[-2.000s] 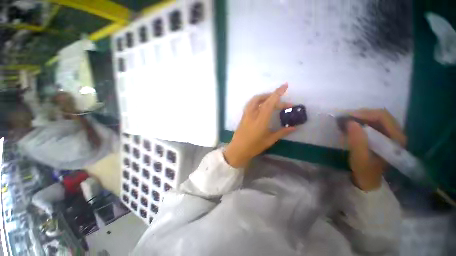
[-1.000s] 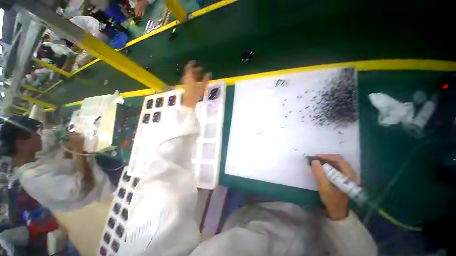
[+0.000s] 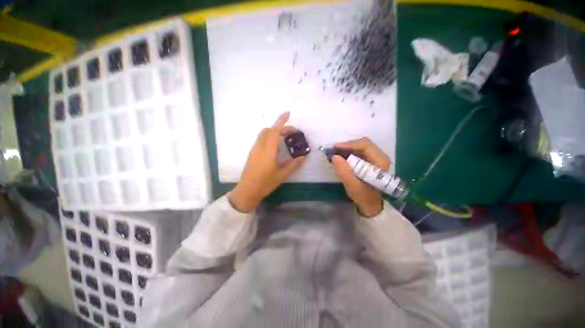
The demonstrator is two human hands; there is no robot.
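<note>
My left hand [image 3: 262,168] holds a small black housing [image 3: 297,144] between thumb and fingers, over the near part of the white work sheet [image 3: 247,83]. The housing's shiny face points up. My right hand [image 3: 364,174] grips the white, black-lettered glue syringe [image 3: 375,175] like a pen. Its needle tip points left at the housing, a small gap away. Tiny black parts [image 3: 369,54] lie heaped and scattered at the sheet's far right.
A foam tray [image 3: 128,138] with housings in its far pockets stands left; a fuller tray [image 3: 109,266] lies below it. Crumpled tissue [image 3: 439,62] and a spare barrel [image 3: 482,72] lie right. A thin hose [image 3: 442,210] leaves the syringe. Another tray [image 3: 463,269] shows lower right.
My left hand has come back from the foam tray to the sheet and now holds a housing. The syringe has stayed in my right hand. The view has shifted.
</note>
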